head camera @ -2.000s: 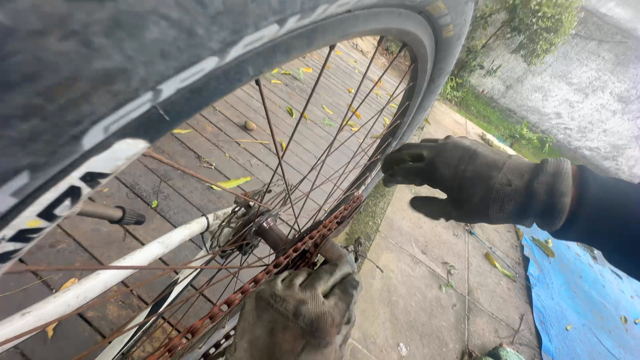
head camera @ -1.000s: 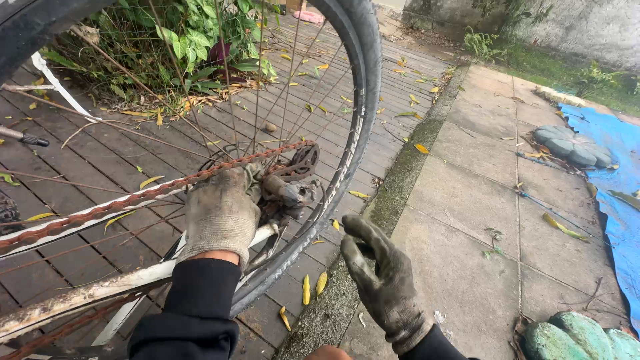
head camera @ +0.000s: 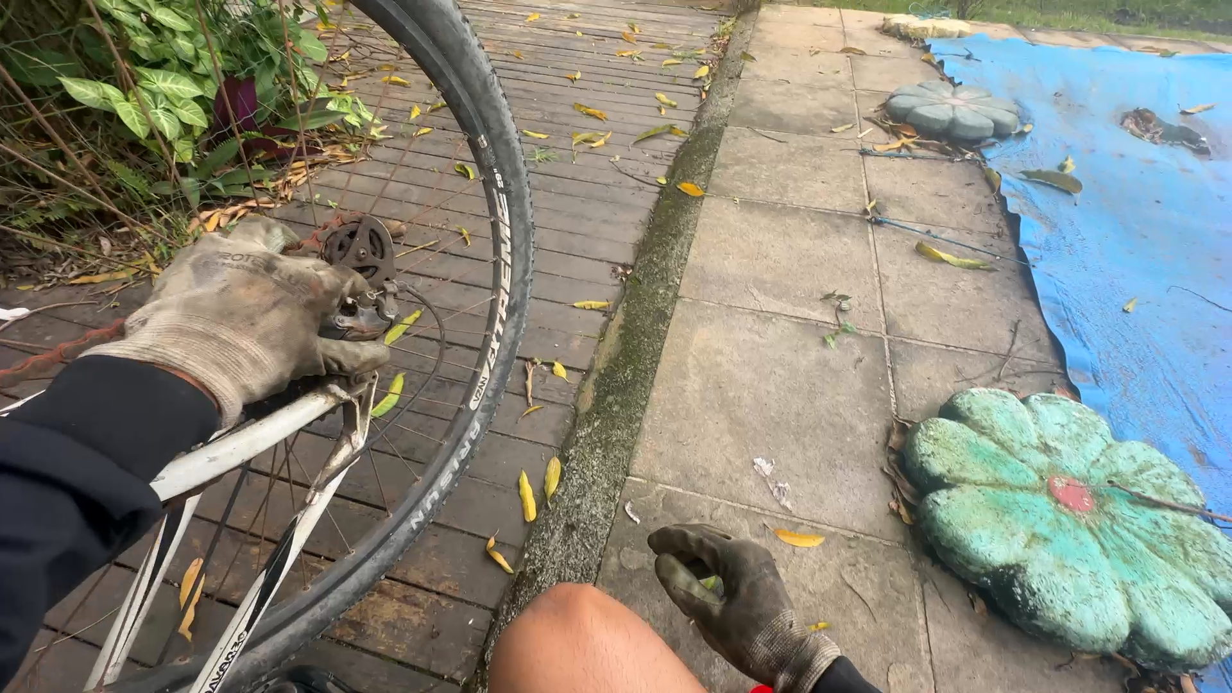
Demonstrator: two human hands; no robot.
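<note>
A bicycle with a white frame (head camera: 260, 438) stands upside down. My left hand (head camera: 255, 303), in a dirty fabric glove, has its fingers wrapped round the rear derailleur (head camera: 361, 313); the glove hides part of it. The derailleur's toothed pulley cage (head camera: 360, 250) sticks up past the fingertips. A rusty chain (head camera: 63, 354) passes behind the left wrist. Just right of the hand is the rear wheel's black tire (head camera: 510, 221), with thin spokes inside its rim. My right hand (head camera: 736, 602), gloved too, hangs over the paving beside my knee, its fingers curled with a gap and nothing visible held.
Wooden decking (head camera: 587, 241) lies under the wheel, with a mossy concrete edge (head camera: 640, 318) beside it. Stone paving (head camera: 770, 385) carries fallen leaves. Green flower-shaped stones (head camera: 1049, 520) lie by a blue tarp (head camera: 1136, 269) at right. Leafy plants (head camera: 154, 96) grow at upper left.
The view has swung widely. Two seconds back my right hand was raised near the wheel rim; now it is low beside my knee. My left hand now covers more of the derailleur than a second ago.
</note>
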